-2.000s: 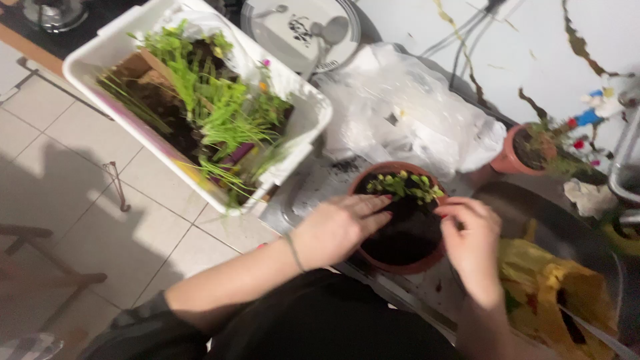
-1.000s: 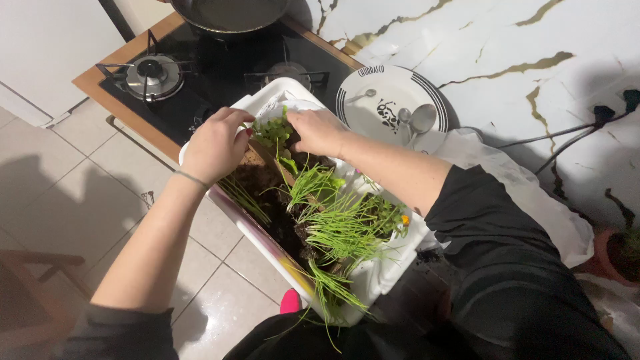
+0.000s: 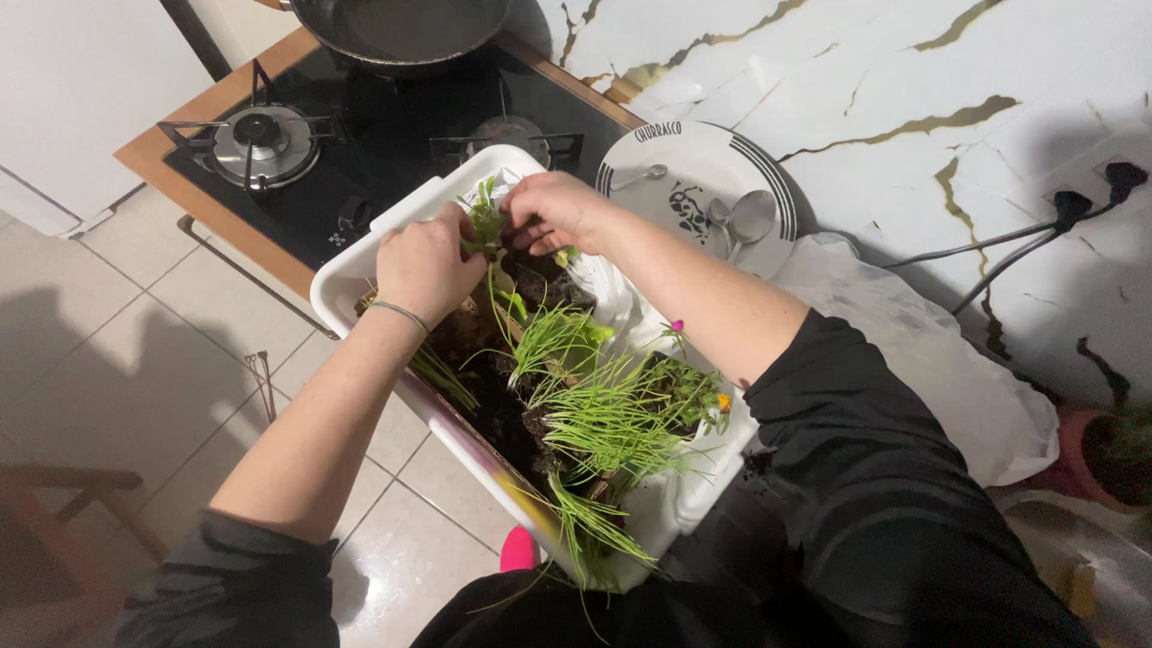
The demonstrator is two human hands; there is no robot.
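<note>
A white plastic tub (image 3: 423, 200) holds dark soil, green seedlings and plants with thin grass-like leaves (image 3: 603, 418). Both hands are at its far end. My left hand (image 3: 430, 265) has its fingers bent against a small leafy seedling (image 3: 486, 220); the fingertips are partly hidden, so a grip is not certain. Just right of that seedling, my right hand (image 3: 553, 214) reaches down with curled fingers, and what it touches is hidden. A flowering plant (image 3: 688, 391) with a pink and an orange bloom lies along the tub's right side, near white plastic.
Behind the tub is a gas stove (image 3: 387, 135) with a frying pan (image 3: 400, 27). A plate (image 3: 693, 193) with spoons lies to the right, beside a clear plastic bag (image 3: 909, 342). Black cables (image 3: 981, 243) run to a wall socket. A terracotta pot (image 3: 1084, 459) stands far right.
Two seconds ago both hands were at a round pot of soil and seedlings; now they are in the white tub. The view has swung left toward the stove.
</note>
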